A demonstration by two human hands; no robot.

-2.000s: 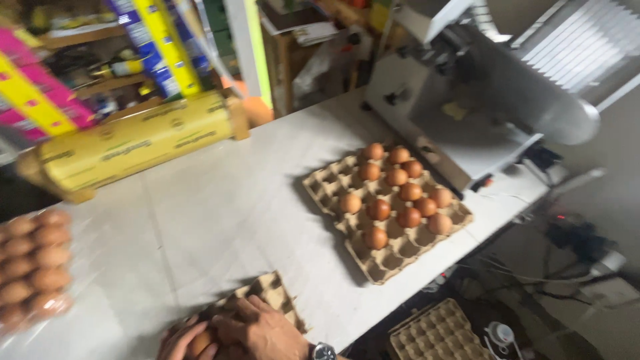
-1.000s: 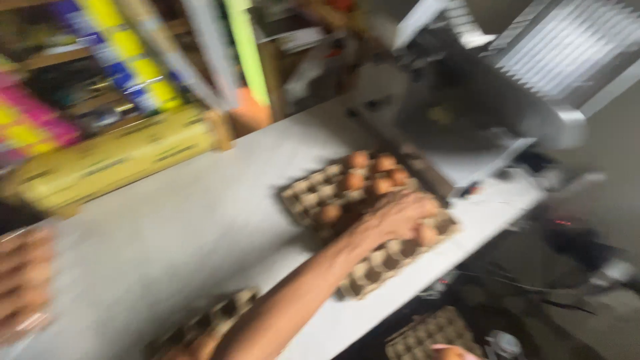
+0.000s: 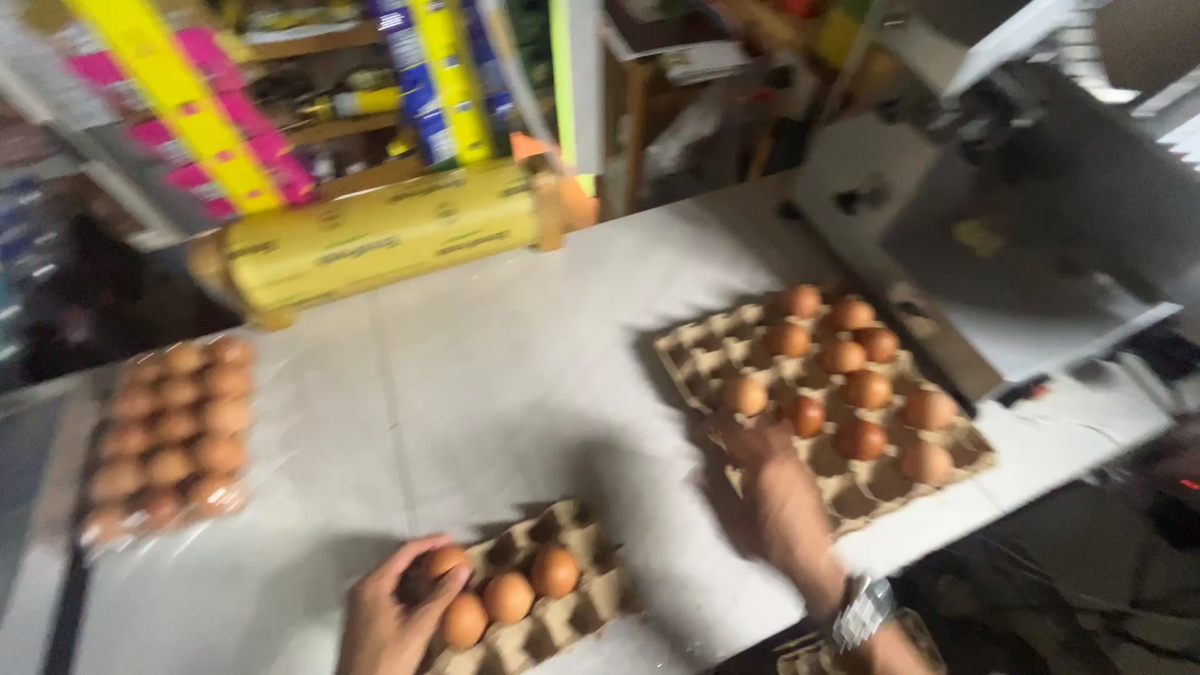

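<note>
My left hand point(image 3: 408, 600) curls its fingers around a brown egg point(image 3: 446, 562) at the left end of a small cardboard egg tray point(image 3: 600, 586), low in the view. Several other brown eggs point(image 3: 508, 597) sit in that tray beside the hand. Right of centre lies a larger cardboard egg tray point(image 3: 858, 511), partly filled with brown eggs point(image 3: 860, 439). My right hand point(image 3: 764, 450), blurred and with a watch on its wrist, reaches over the near left part of this larger tray. Its fingertips are blurred, so whether it holds an egg cannot be told.
A plastic-wrapped pack of brown eggs point(image 3: 173, 427) lies at the left on the white counter point(image 3: 487, 375). A yellow roll of film point(image 3: 384, 234) stands along the back edge. A metal slicer point(image 3: 994, 216) is at the right. Another cardboard tray point(image 3: 806, 656) shows below the counter.
Two seconds ago both hands were together at the small tray. One second ago an arm reached across to the larger tray's right part; my right hand is now at its near left part.
</note>
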